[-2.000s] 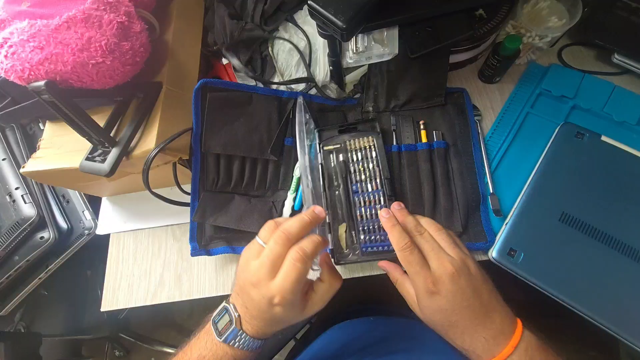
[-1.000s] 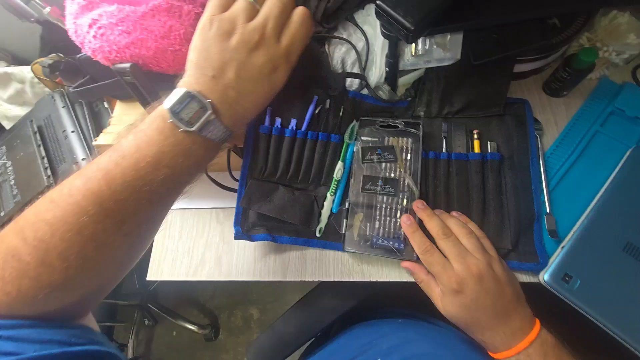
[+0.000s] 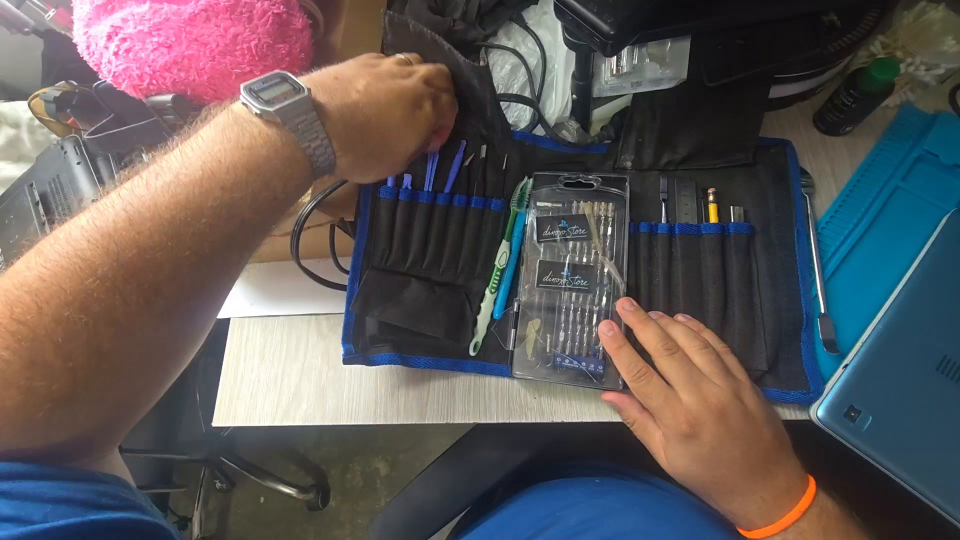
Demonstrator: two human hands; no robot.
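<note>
My left hand (image 3: 394,112), with a wristwatch, is over the upper left of an unfolded black fabric tool roll (image 3: 420,358), beside its raised flap (image 3: 457,67); its fingertips are near blue plastic pry tools (image 3: 455,166) in the pockets, and its grip is partly hidden. The fingers of my right hand (image 3: 682,382) rest on the lower right edge of a closed clear-lidded bit case (image 3: 574,300). Left of the case lie a green and white toothbrush (image 3: 495,289) and a blue tool (image 3: 511,262). A pencil (image 3: 712,206) and a metal ruler (image 3: 685,201) stand in the right pockets.
A teal laptop (image 3: 900,375) lies at the right on a blue mat (image 3: 870,232), near a double-ended metal tool (image 3: 817,262). A green-capped bottle (image 3: 859,97) stands behind. Black cables (image 3: 300,240) and a pink fluffy item (image 3: 195,45) are at the left.
The bit case's lid, raised two seconds ago, is now down. My left hand has gone from the case to the roll's upper left. The left flap, earlier over the pockets, is lifted, showing the blue tools.
</note>
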